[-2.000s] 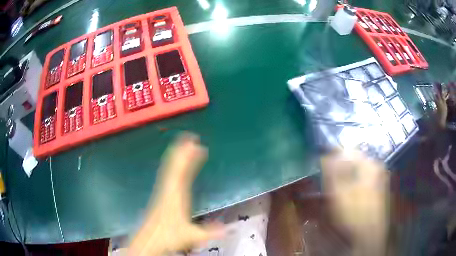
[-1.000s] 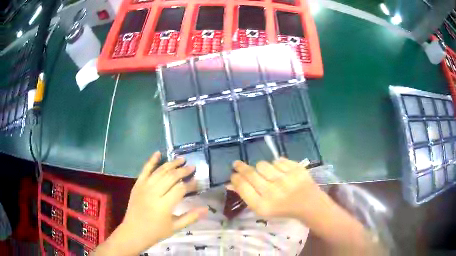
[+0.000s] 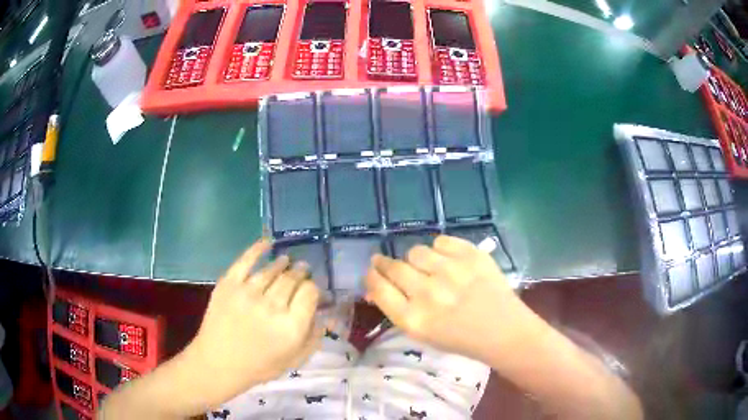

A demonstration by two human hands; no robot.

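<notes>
A clear lens tray (image 3: 380, 158) with a grid of dark-framed display windows (image 3: 353, 197) lies on the green bench in front of me, its far edge against the red phone tray. My left hand (image 3: 266, 308) is over the tray's near left corner, fingers bent. My right hand (image 3: 439, 287) is over its near right part, fingers curled. The fingertips touch or hover at the nearest row; whether they pinch anything is hidden. The red phone tray (image 3: 279, 95) holds several keypad phones (image 3: 320, 49) behind the lens tray.
A white bottle (image 3: 119, 72) and white wipe (image 3: 125, 118) stand left of the red tray. A yellow-tipped cable (image 3: 51, 139) hangs at far left. Another red phone tray (image 3: 152, 340) is below the bench's left edge. Stacked lens trays (image 3: 685, 217) are at right, near another bottle (image 3: 689, 70).
Two seconds ago both hands were blurred and apart, with no lens tray before me. Since one second ago, the tray has straightened and lies flatter; both hands remain at its near edge.
</notes>
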